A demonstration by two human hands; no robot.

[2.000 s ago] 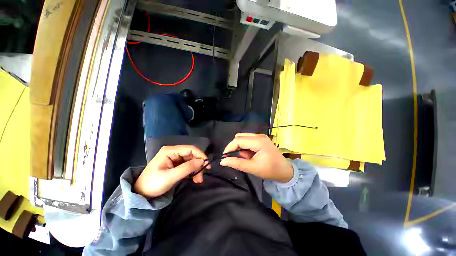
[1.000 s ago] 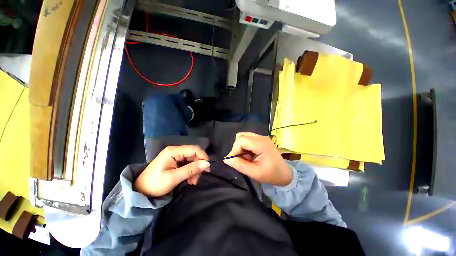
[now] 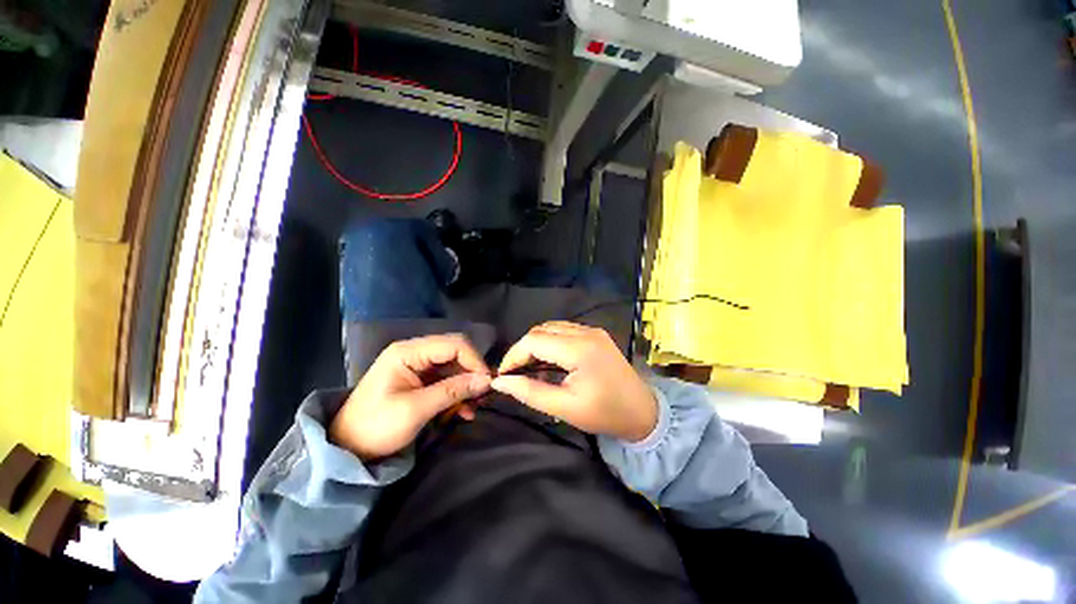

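My left hand (image 3: 415,392) and my right hand (image 3: 576,375) are bare and meet at the fingertips above my lap. Both pinch a thin black cord (image 3: 529,369), which shows as a short dark line at the fingers. Its detail between the fingertips is too small to tell. A dark thin line of cord (image 3: 699,299) shows over the edge of the yellow sheets (image 3: 791,260) at right and runs back towards my right hand; whether it joins the held cord I cannot tell. A dark apron (image 3: 507,507) lies under the hands.
A long tan board (image 3: 100,260) with a metal frame (image 3: 242,236) stands at left. Brown blocks (image 3: 732,153) show at the yellow stack. A white table end (image 3: 696,35) with buttons is at the top. A red hose (image 3: 395,196) loops over the floor. More yellow sheets (image 3: 30,295) lie far left.
My right hand has moved left, so the fingertips of both hands now meet. The dark line over the yellow sheets has shifted and bends differently.
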